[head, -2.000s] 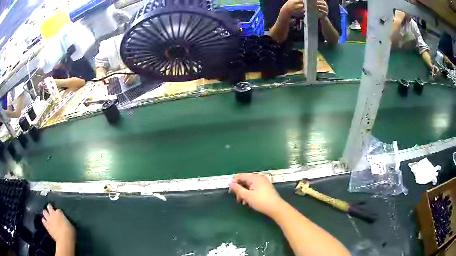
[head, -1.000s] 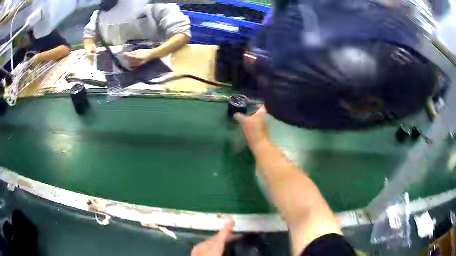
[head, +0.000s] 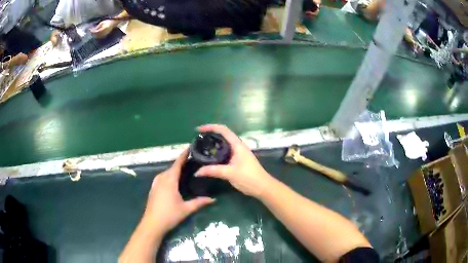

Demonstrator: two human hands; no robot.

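My right hand (head: 233,164) is closed around a black cylindrical inner unit (head: 210,147). Its detailed end with small metallic points faces up. My left hand (head: 169,198) holds a black housing sleeve (head: 189,181) directly below it, over the bench near the white rail. The two black parts are in line and touch or overlap; how far one sits inside the other is hidden by my fingers.
A hammer (head: 328,172) lies right of my hands. Beyond it are a clear plastic bag (head: 367,144), a white tissue (head: 412,145) and a cardboard box (head: 423,203) of small dark parts. A post (head: 372,72) rises from the white rail (head: 128,156). Black sleeves (head: 19,231) lie at left.
My right hand has come back from the belt's far side with the black unit. My left hand has brought a sleeve under it. The black unit at the belt's far edge is gone from there.
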